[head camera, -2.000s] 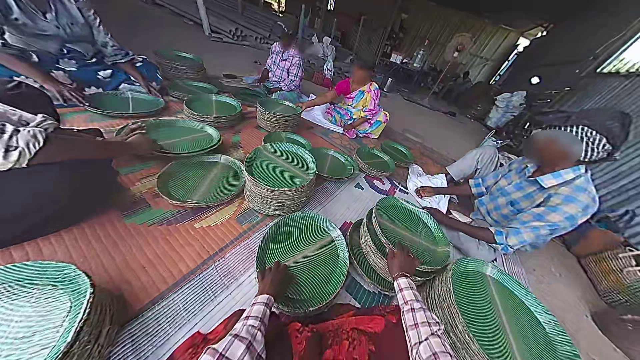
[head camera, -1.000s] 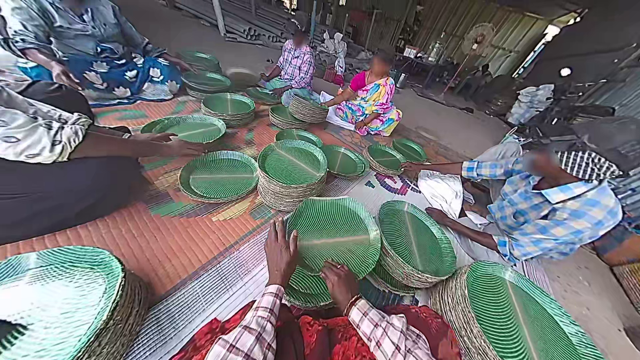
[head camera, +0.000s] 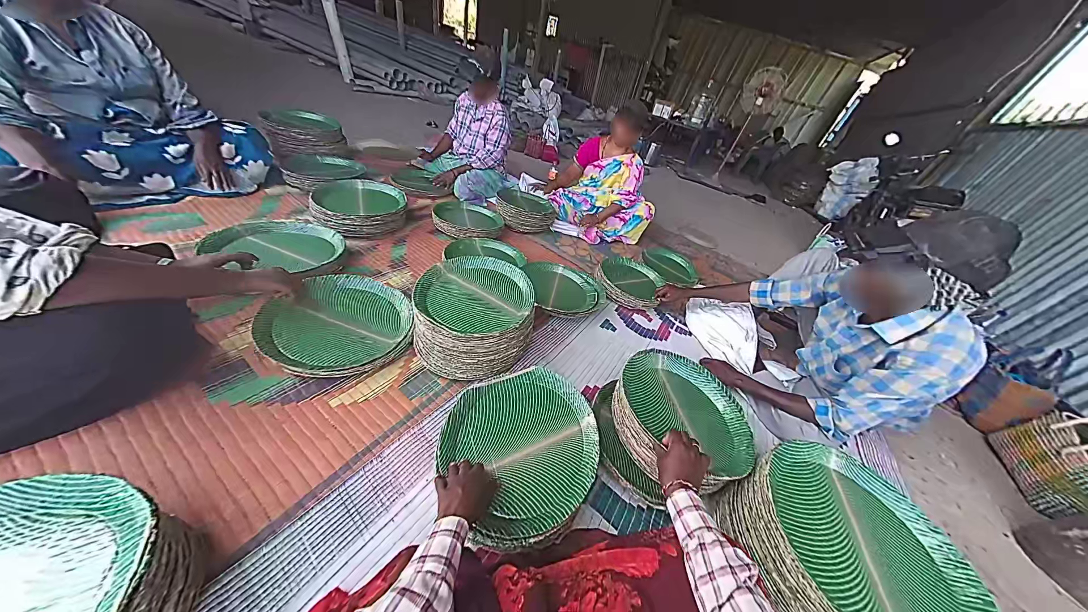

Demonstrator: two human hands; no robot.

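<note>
Round green leaf-patterned plates stand in stacks on woven mats. My left hand (head camera: pixel 467 491) grips the near left rim of a green plate (head camera: pixel 531 438), which is tilted over a small stack in front of my lap. My right hand (head camera: pixel 682 461) rests at the near edge of a leaning stack of plates (head camera: pixel 688 412) just to the right; its fingertips are on the rim, and whether they hold a plate cannot be told. Another plate (head camera: pixel 625 463) shows partly between the two stacks. A tall stack (head camera: pixel 867 531) stands right of my right forearm.
A large plate stack (head camera: pixel 68 544) is at the near left, a tall one (head camera: pixel 473 310) ahead. A co-worker's hands touch plates (head camera: pixel 333 323) at left. At right, a person in a checked shirt (head camera: pixel 901 365) holds white cloth (head camera: pixel 722 330) and reaches toward a small stack (head camera: pixel 631 280). Others sit farther back.
My right hand has moved right, from the plate before me to the leaning stack. My left hand has shifted to that plate's near left rim. The person at right has reached out toward the small stack.
</note>
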